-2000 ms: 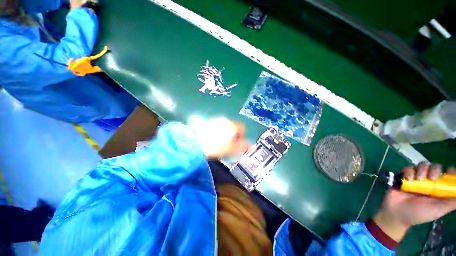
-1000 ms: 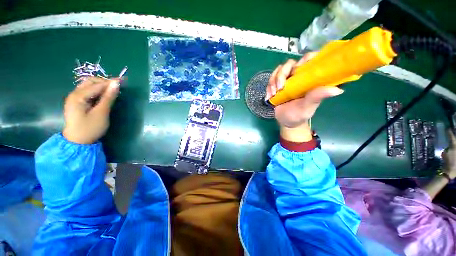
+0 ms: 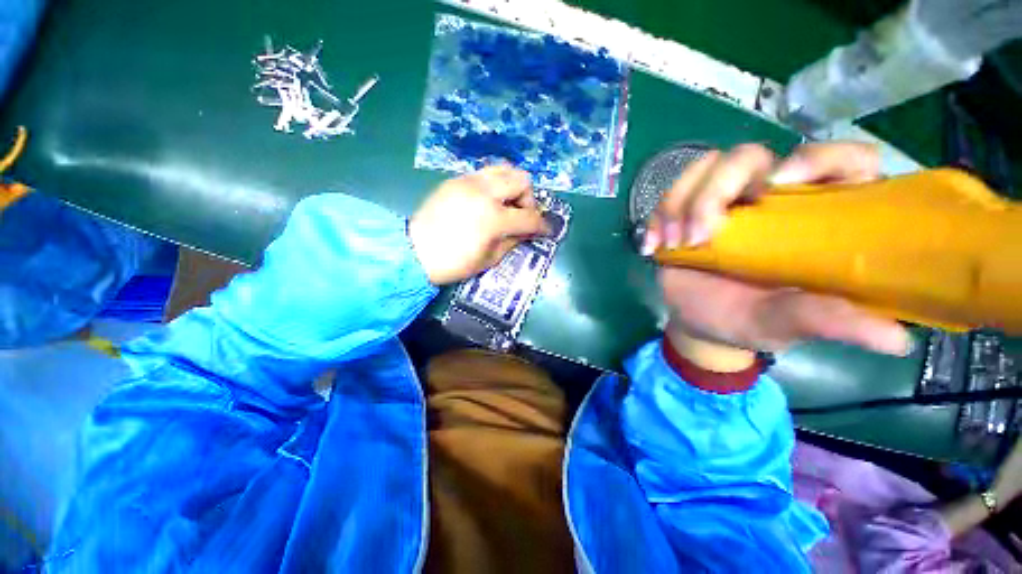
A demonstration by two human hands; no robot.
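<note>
An open phone unit (image 3: pixel 507 283) lies tilted on the green bench at its front edge. My left hand (image 3: pixel 476 222) is over its upper end, fingers pinched together; whether a small part is between them cannot be seen. My right hand (image 3: pixel 751 258) is shut on an electric screwdriver (image 3: pixel 863 241) with a thick yellow-orange handle. Its bit end is hidden near the round speckled screw tray (image 3: pixel 661 185), which the hand partly covers. A pile of white-silver slivers (image 3: pixel 300 92) lies at the left.
A clear bag of blue parts (image 3: pixel 521 107) lies behind the phone unit. A white rail (image 3: pixel 695 73) and a pale post (image 3: pixel 885 67) stand behind. Phone units (image 3: pixel 986 387) lie at the right, near a person in pink.
My left hand has moved right, from the sliver pile to the phone unit's upper end. My right hand still holds the screwdriver, its handle now lower and more level. The view has shifted.
</note>
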